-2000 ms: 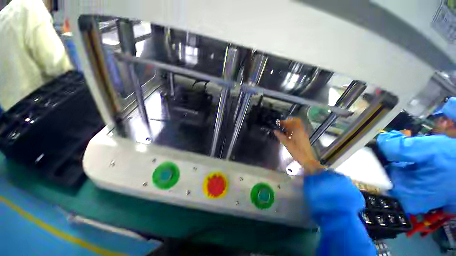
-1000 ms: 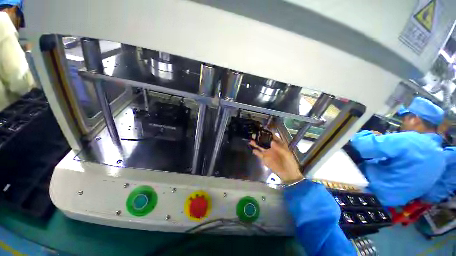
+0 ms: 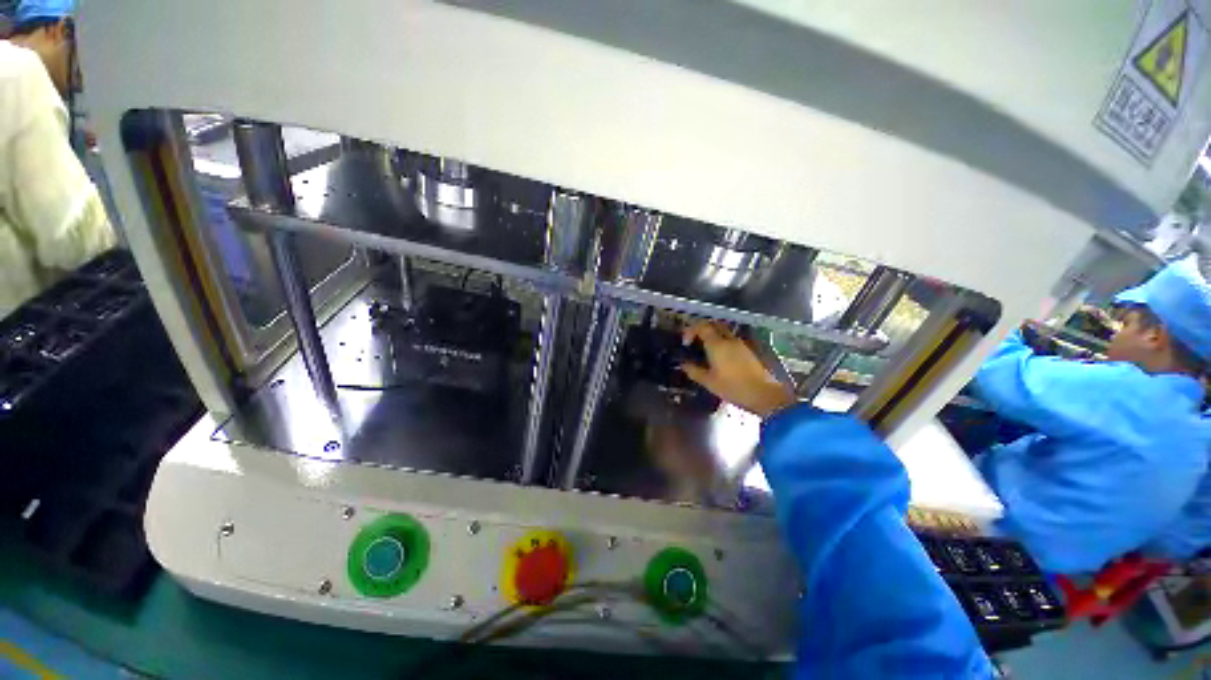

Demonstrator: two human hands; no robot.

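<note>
The off-white press (image 3: 438, 86) stands before me, its opening crossed by a thin metal crossbar (image 3: 412, 249). My right hand (image 3: 734, 368), bare with a blue sleeve, reaches inside to the right press fixture (image 3: 651, 356). Its thumb and fingertips are bent at the dark fixture. Whether they still hold the module cannot be told, as dark parts merge there. A blurred skin-coloured patch, apparently a reflection, shows on the shiny plate below. The left press fixture (image 3: 458, 339) is a black block behind the guide rods. My left hand is not in view.
Green start buttons (image 3: 385, 557) flank a red emergency stop (image 3: 539, 569); thin cables (image 3: 571, 600) cross the panel's lower edge. Black parts trays (image 3: 80, 438) lie left, another black tray (image 3: 996, 591) right. A person in blue (image 3: 1096, 432) is at right, another in pale clothing (image 3: 47, 173) at left.
The right hand has moved from holding up a dark module before the right fixture to reaching in at the fixture. The module is no longer distinct. The camera view has shifted slightly.
</note>
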